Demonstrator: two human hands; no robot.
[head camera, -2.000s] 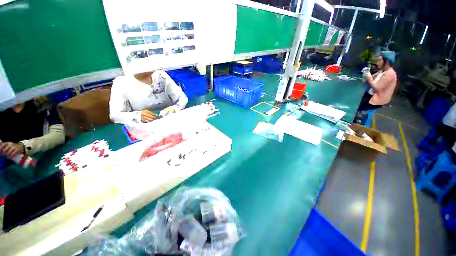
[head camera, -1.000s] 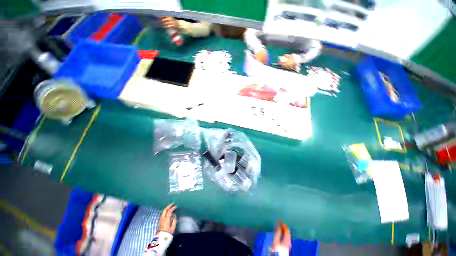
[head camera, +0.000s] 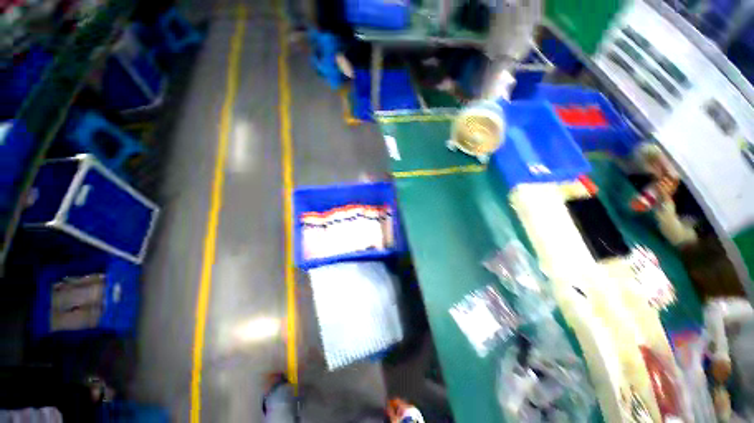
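Note:
A large loose clear bag with dark parts (head camera: 541, 384) lies on the green bench (head camera: 442, 248) at the lower right. A flat clear bag with small pale contents (head camera: 484, 318) and a crinkled clear bag (head camera: 519, 268) lie beside it. What looks like my left hand and printed cuff (head camera: 403, 411) is blurred and cut off by the bottom edge; its fingers and any hold cannot be made out. My right hand is not in view.
A blue bin (head camera: 343, 197) with pale, orange-red-ended workpieces stands left of the bench, by a pale striped surface (head camera: 355, 314). A fan (head camera: 478, 132), blue bin (head camera: 541, 144), cream block (head camera: 570, 281) and black tablet (head camera: 597, 227) are on the bench. Coworkers' hands show right.
The view has swung left to the aisle, so the bench and bags now appear at the right. My right hand has left the picture; my left hand is now mostly cut off.

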